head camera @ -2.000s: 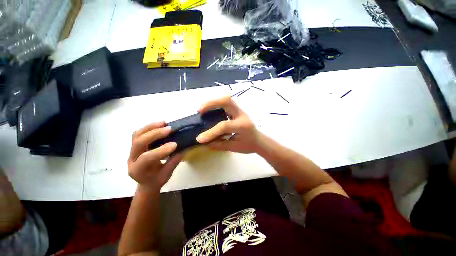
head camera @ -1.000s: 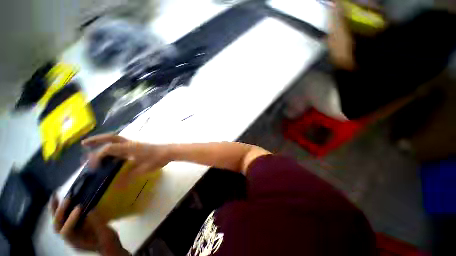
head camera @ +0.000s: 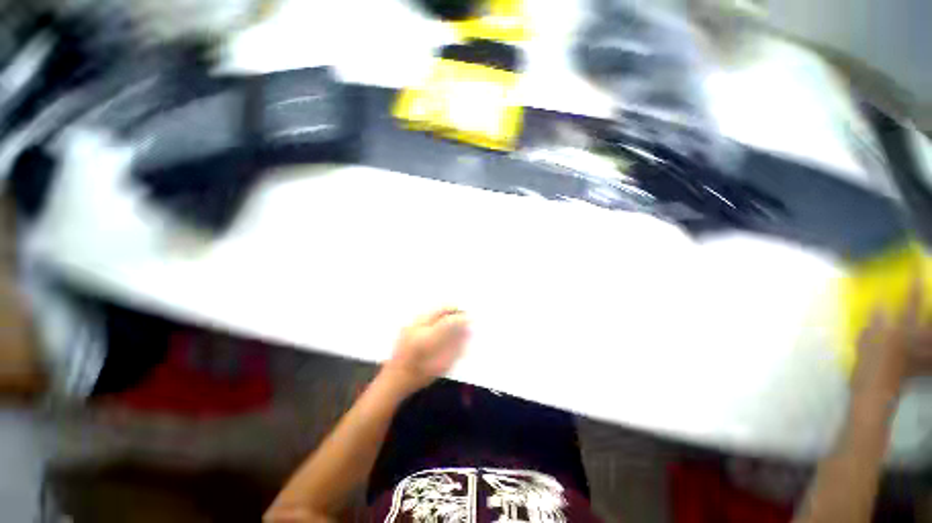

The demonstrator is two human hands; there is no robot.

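The whole view is blurred by motion. A yellow outer box (head camera: pixel 881 283) is at the far right end of the table, cut off by the picture's edge. My right hand (head camera: pixel 899 332) is on its near side with the fingers against it; their exact grip is blurred. My left hand (head camera: pixel 434 342) is over the table's front edge, fingers curled in, with nothing visible in it.
Flat yellow boxes with black flaps (head camera: pixel 465 102) lie at the back centre. Black inner boxes (head camera: pixel 296 112) stand at the left. A black heap (head camera: pixel 695 184) and a greyish clear bag (head camera: pixel 639 61) are at the back right. The white table (head camera: pixel 511 276) has a black strip.
Both hands held the black-ended yellow box before. My left hand has let go and is apart from it. The box and my right hand are now far right. The camera view has swung.
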